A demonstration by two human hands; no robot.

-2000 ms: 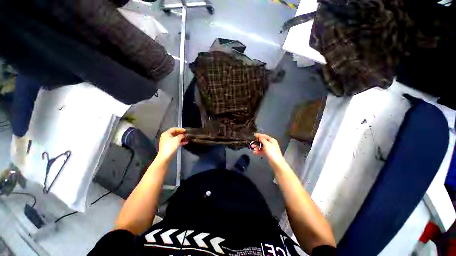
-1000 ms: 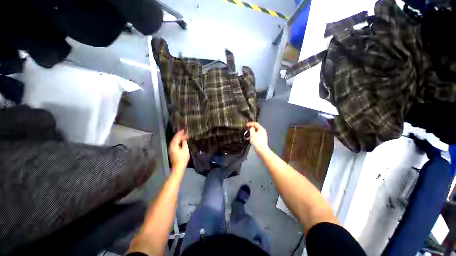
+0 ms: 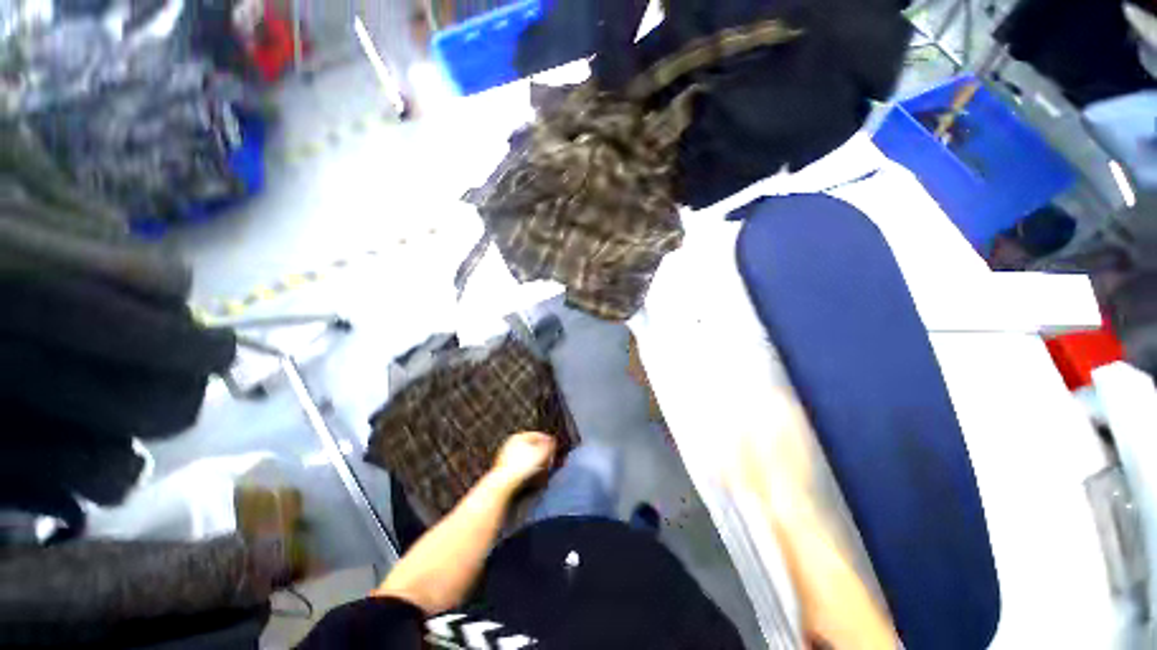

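Note:
A dark brown plaid garment piece (image 3: 463, 413) hangs or lies low in front of me, left of the white table. My left hand (image 3: 527, 453) is at its right part, with the fingers closed on the cloth. My right arm is stretched over the left part of the white table, and my right hand (image 3: 765, 438) is strongly blurred, so its fingers cannot be made out. A crumpled plaid heap (image 3: 584, 210) lies at the table's far left corner, beside a large black cloth mass.
A navy padded board (image 3: 875, 419) lies along the white table (image 3: 711, 368). Blue bins (image 3: 971, 152) stand beyond it. A metal rail (image 3: 333, 444) stands left of the garment piece. Dark garments (image 3: 89, 343) fill the left edge.
The view has turned right, bringing the navy board to the middle right. My right hand has left the plaid piece and moved over the table. My left hand now grips the piece's right part.

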